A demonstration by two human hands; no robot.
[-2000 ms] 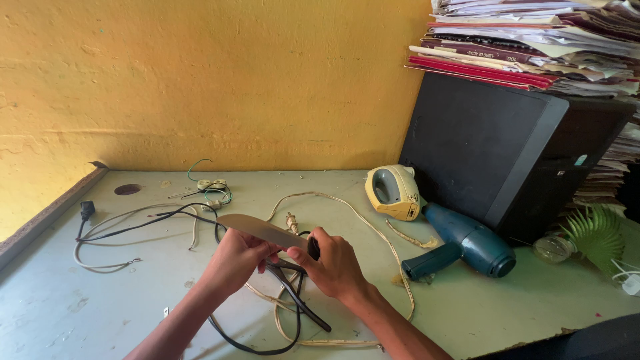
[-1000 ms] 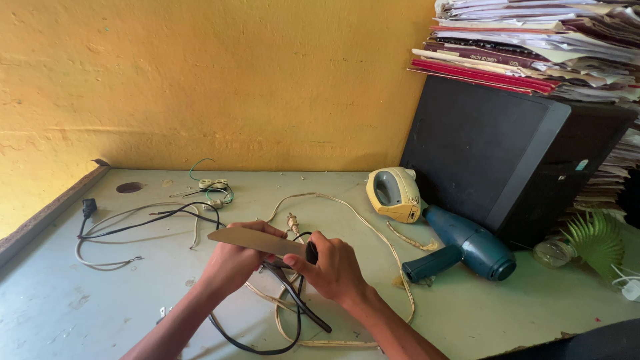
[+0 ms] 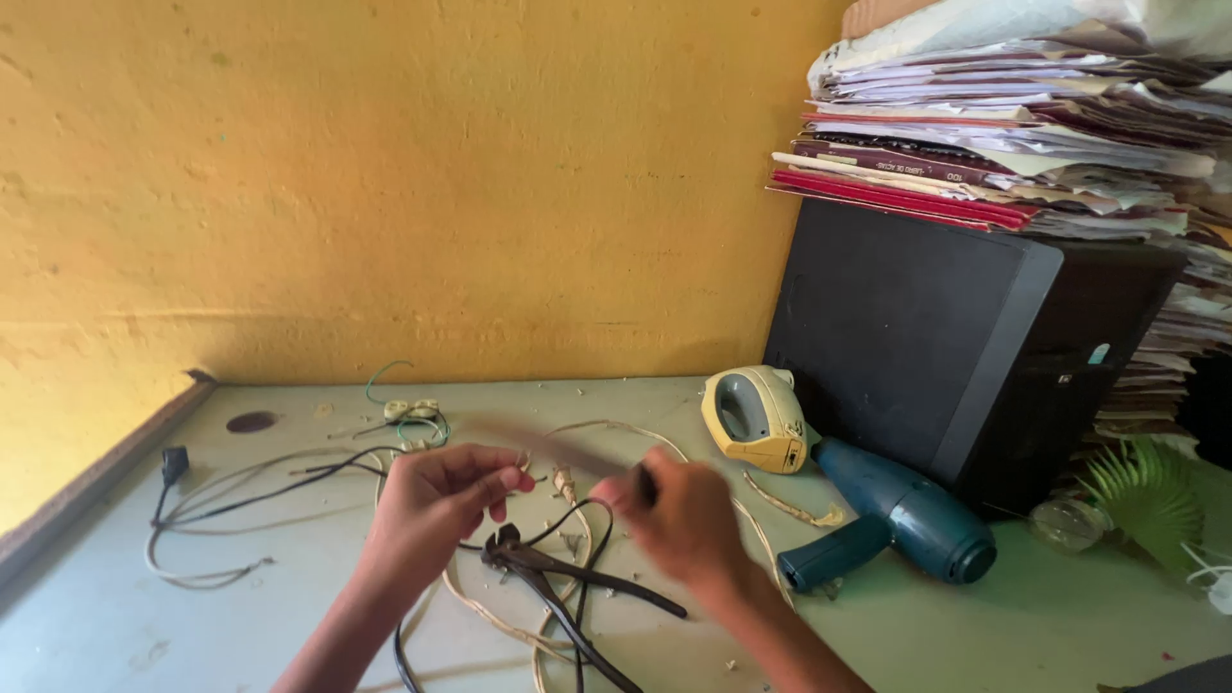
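Note:
My left hand [image 3: 448,496] pinches the end of a thin electrical wire [image 3: 535,478] between thumb and fingertips. In my right hand [image 3: 679,520] is a knife [image 3: 568,452] with a dark handle, its blade blurred and pointing left past my left fingertips. Below and between the hands, end-cutting pincers [image 3: 549,568] with dark handles lie on the table over coils of black cord [image 3: 602,549] and cream cord [image 3: 481,616]. The far end of the wire that I pinch cannot be told among the cords.
A teal hair dryer [image 3: 895,515] and a cream appliance housing [image 3: 756,419] lie at the right, before a black computer case [image 3: 905,337] under stacked papers [image 3: 962,144]. At the left are a cord with a black plug [image 3: 174,467] and cream connectors [image 3: 411,410] by a hole [image 3: 251,422].
My hands have moved apart. The knife blade, earlier across my left fingers, is now blurred and farther right. The pincers show between my hands.

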